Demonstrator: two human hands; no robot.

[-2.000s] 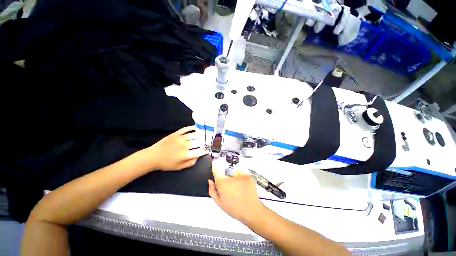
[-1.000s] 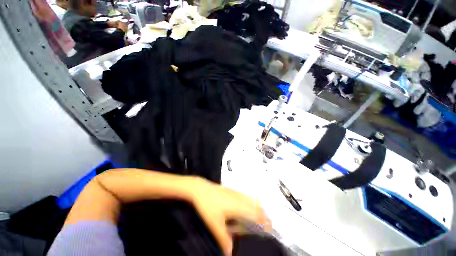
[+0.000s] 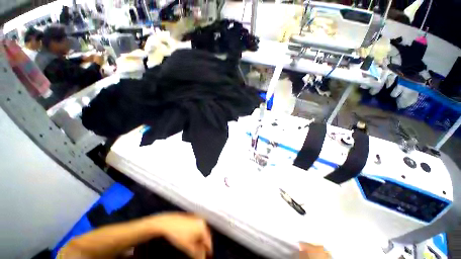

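Black garments [image 3: 192, 96] lie heaped on the white machine table [image 3: 177, 172], left of and behind the needle area, one pointed end hanging toward the front. The sewing machine [image 3: 283, 129] is at the right, with nothing black under its needle area [image 3: 259, 159]. Thread snips [image 3: 292, 201] lie right of the needle. My left hand [image 3: 189, 233] is low at the table's front edge, blurred, its fingers curled down; whether it holds dark cloth cannot be seen. My right hand [image 3: 314, 251] shows only as a small part at the bottom edge.
Two black strips [image 3: 312, 146] drape over the machine head, beside the control panel [image 3: 404, 197]. A blue bin [image 3: 108, 207] with dark cloth stands below left. A grey perforated metal post [image 3: 50, 121] rises at the left. People [image 3: 65, 60] sit at the back left. Another machine [image 3: 343, 25] stands behind.
The view has swung up and left from the needle. My hands have left the needle area and moved to the table's front. The black cloth no longer covers the table left of the needle.
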